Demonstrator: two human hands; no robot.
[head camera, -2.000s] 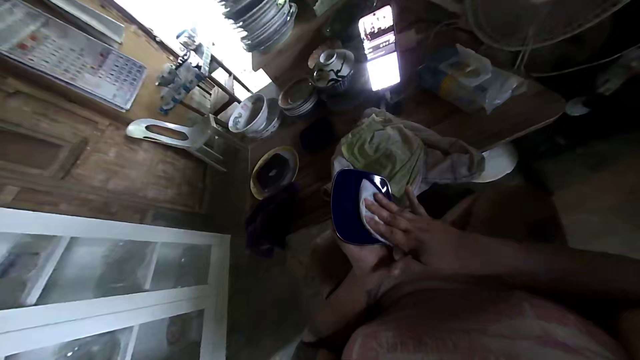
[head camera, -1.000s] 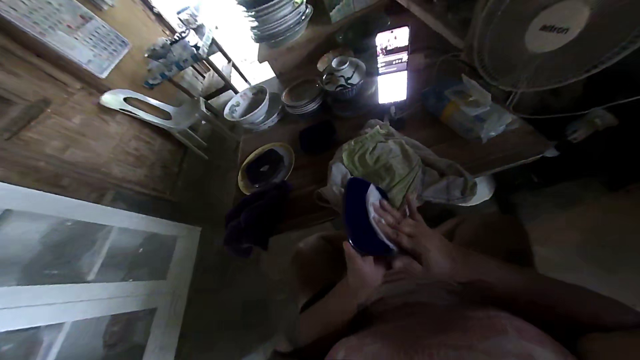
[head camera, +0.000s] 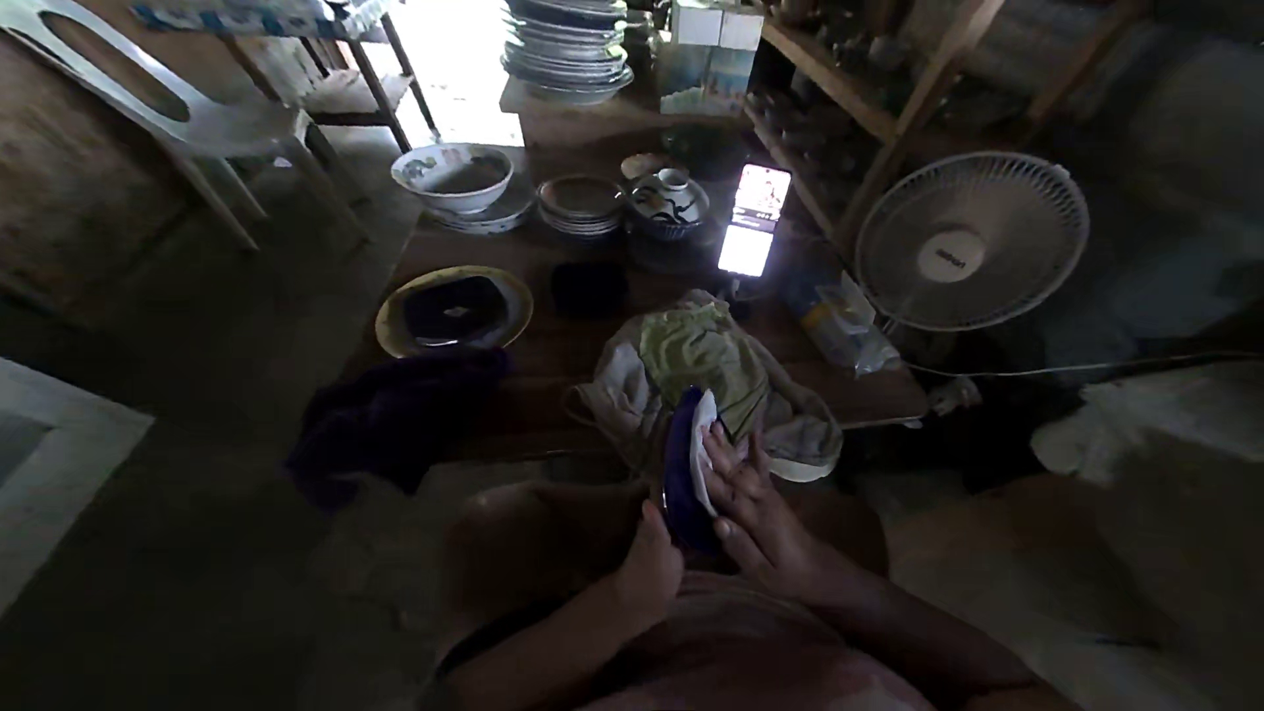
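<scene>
Above my lap, my left hand (head camera: 652, 565) grips the lower edge of a dark blue dish (head camera: 681, 474), which is tilted nearly on edge. A white cloth (head camera: 703, 449) lies against the face of the dish, pressed there by the spread fingers of my right hand (head camera: 755, 509). Just beyond the dish, a green cloth (head camera: 696, 355) rests on a pale cloth bundle (head camera: 617, 375) at the table's near edge. To the left, a yellow-rimmed oval plate (head camera: 388, 314) holds a dark blue dish (head camera: 434, 308).
The wooden table (head camera: 553, 395) bears a floral bowl (head camera: 464, 188), stacked small plates (head camera: 581, 207), a lit phone (head camera: 755, 219) and a plastic bag (head camera: 854, 326). A purple cloth (head camera: 395, 415) hangs over its left edge. A fan (head camera: 973, 242) stands right, a plastic chair (head camera: 212, 118) left, tall stacked plates (head camera: 566, 49) behind.
The dish in my hands has turned from showing its broad face to nearly edge-on. My right hand stays against it with the white cloth. The view has shifted toward the table and fan.
</scene>
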